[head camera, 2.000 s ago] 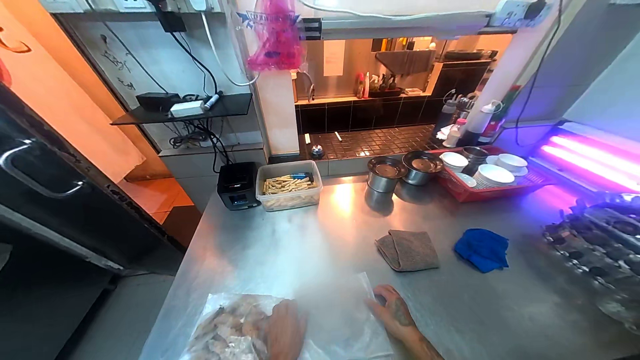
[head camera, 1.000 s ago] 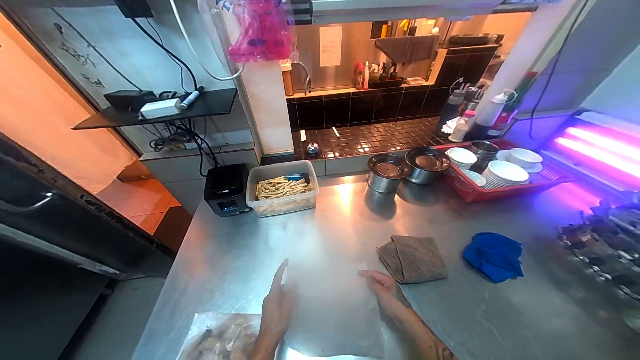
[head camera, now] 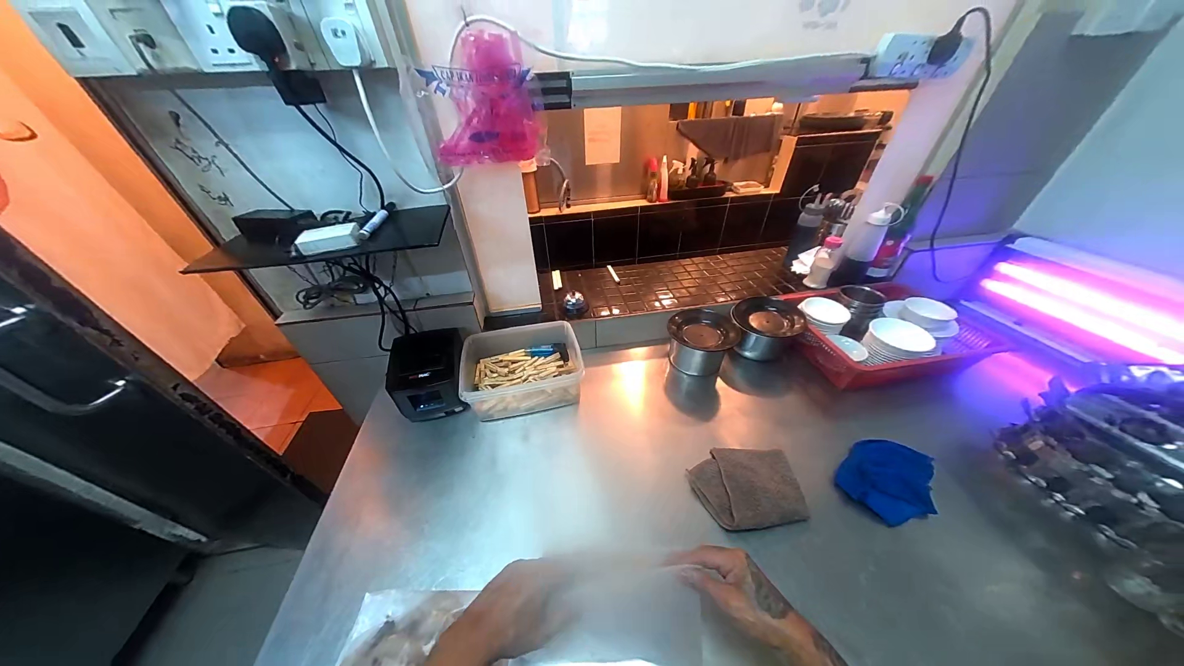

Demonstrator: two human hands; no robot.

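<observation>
At the bottom of the head view, both hands are at the upper edge of a translucent plastic bag or sheet (head camera: 634,615) on the steel worktop (head camera: 444,499). My right hand (head camera: 740,592) pinches its right corner between thumb and fingers. My left hand (head camera: 518,601) is at its left side; blur hides whether its fingers grip. Left of that, partly under my left forearm, lies a clear plastic bag (head camera: 398,620) with pale brownish pieces inside. A folded brown cloth (head camera: 749,488) lies just beyond my right hand, and a crumpled blue cloth (head camera: 886,481) is farther right.
A plastic tub (head camera: 523,402) of wooden clothespins stands beside a small black device (head camera: 425,375) at the back left. Two lidded metal pots (head camera: 698,347) and a red basket (head camera: 846,375) of white bowls stand along the back. Stacked metal objects (head camera: 1101,462) are at the right.
Two seconds ago my left hand was on the bag of pieces; it has since moved right to the translucent plastic. The plastic's upper edge is now drawn between both hands.
</observation>
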